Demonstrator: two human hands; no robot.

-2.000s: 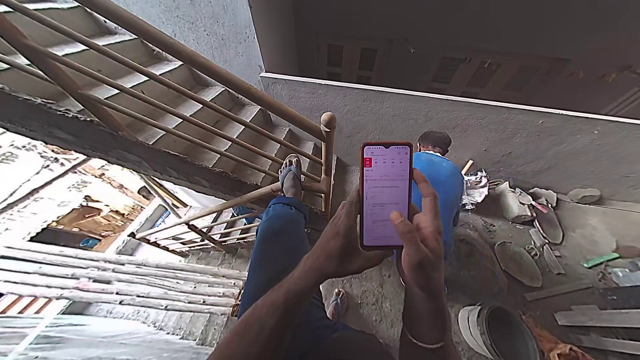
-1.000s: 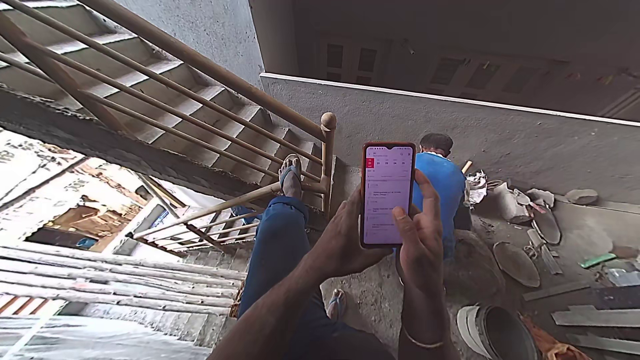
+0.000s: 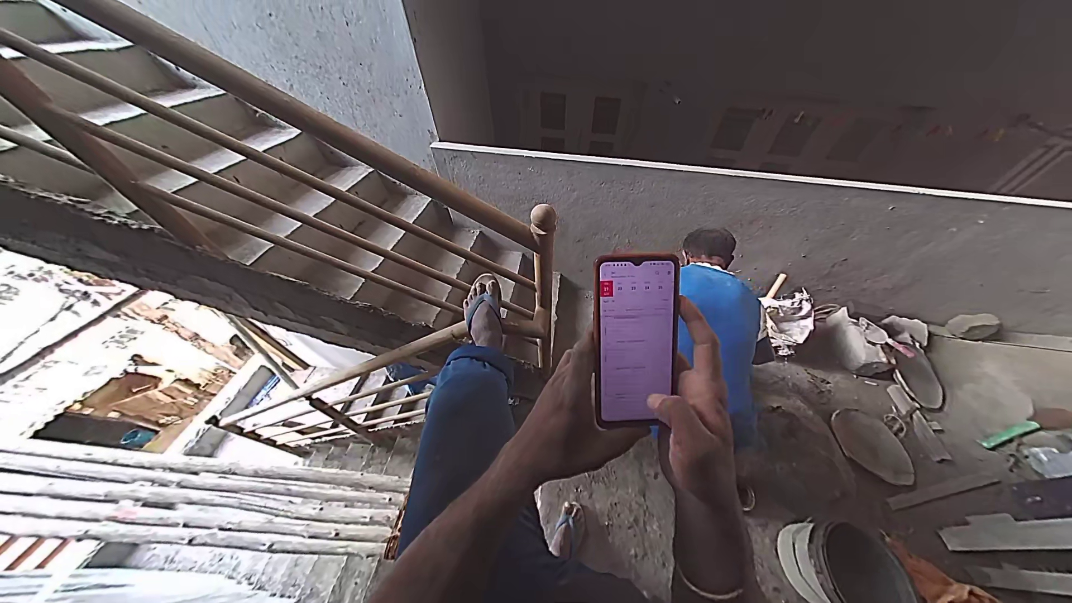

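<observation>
A smartphone (image 3: 636,339) in a brown case is held upright, its lit screen facing the camera. My left hand (image 3: 565,419) grips its left side and lower edge. My right hand (image 3: 693,402) supports the right side, with the thumb over the lower right of the screen. The screen shows a pale page with a red block at the top left; its small writing is too blurred to read. Beneath my hands, one foot in a flip-flop (image 3: 484,314) rests on the metal railing, and the other sandalled foot (image 3: 566,529) is on the concrete floor.
A person in a blue shirt (image 3: 716,335) faces the low wall (image 3: 754,218) just beyond the phone. Concrete stairs with a metal railing (image 3: 335,138) rise at the left. Metal pans (image 3: 873,446), buckets (image 3: 863,565), boards (image 3: 1005,533) and rubble lie at the right. Wooden poles (image 3: 201,494) span the lower left.
The content on the phone screen has shifted since the earlier frames. Both hands keep their hold on the phone.
</observation>
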